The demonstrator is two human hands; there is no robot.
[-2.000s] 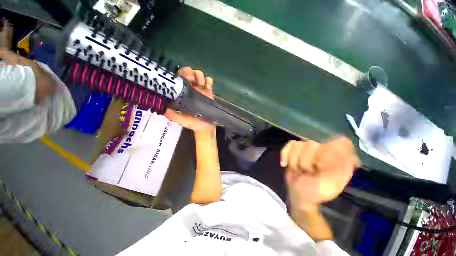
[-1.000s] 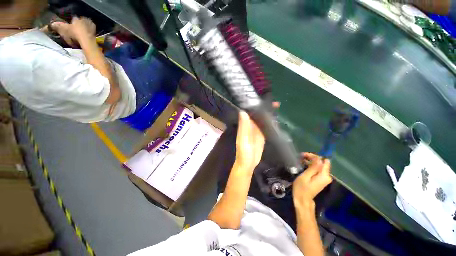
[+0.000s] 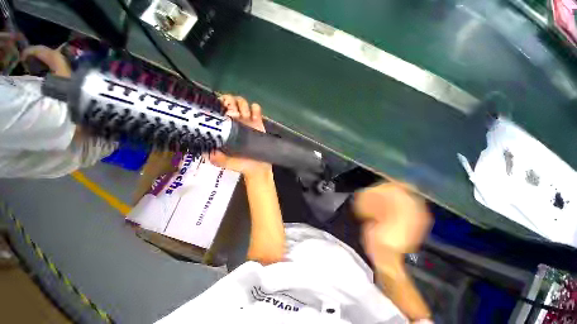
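Note:
The hot-air styling brush (image 3: 158, 114) lies nearly level across the left half, its silver barrel with black and magenta bristles pointing left and its grey handle (image 3: 278, 149) pointing right. My left hand (image 3: 243, 142) is shut around the brush where the barrel meets the handle. My right hand (image 3: 392, 218) is right of the handle's end, apart from it, and strongly blurred. Its fingers look curled, but whether it holds something cannot be told. A faint blue blur shows above it over the bench edge.
The green bench (image 3: 354, 107) with a pale strip runs behind the brush. White paper (image 3: 525, 183) with small screw piles lies at right. A black box with a silver plate (image 3: 169, 19) is at top left. An open carton (image 3: 183, 243) sits on the floor. A neighbouring person's sleeve (image 3: 31, 126) is at left.
The brush has swung from a steep slant to nearly level, barrel to the left. My right hand has come away from the handle's end. The blue-handled tool seen earlier is no longer distinct.

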